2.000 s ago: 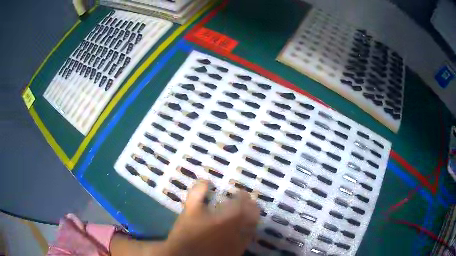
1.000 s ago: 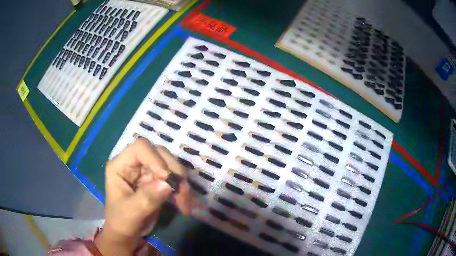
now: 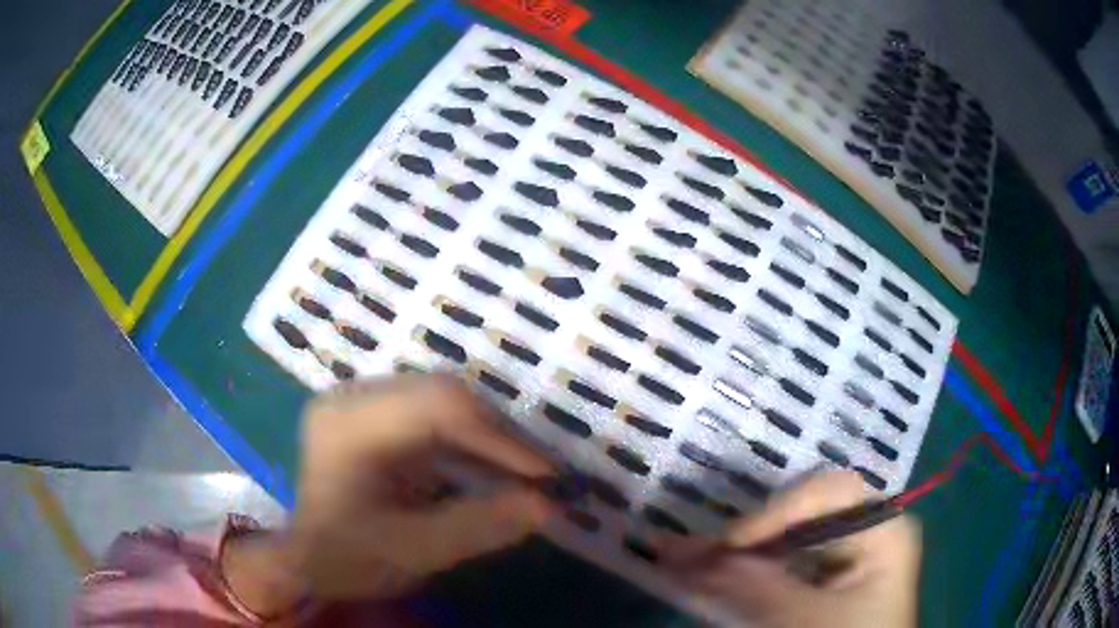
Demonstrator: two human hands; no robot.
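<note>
My left hand (image 3: 405,491) is over the lower left of the main foam tray (image 3: 276,288), its fingertips pinched on a small dark part (image 3: 571,488), blurred. My right hand (image 3: 816,558) is over the tray's lower right edge, shut on a dark pen-like test probe (image 3: 816,528) with a red wire at its rear. The probe points left towards the part; whether they touch is too blurred to tell. The tray holds slanted rows of black parts, some with tan or silver portions.
Left foam tray (image 3: 147,202) lies inside yellow tape. Another white tray (image 3: 773,104), dark parts at its right, lies beyond red tape. A red label (image 3: 540,12) is at top. A device (image 3: 1096,374) and stacked trays (image 3: 1086,577) are at the right edge.
My left hand has moved right with the small part. My right hand has come into clear view with the probe. The view has tilted so the trays sit higher.
</note>
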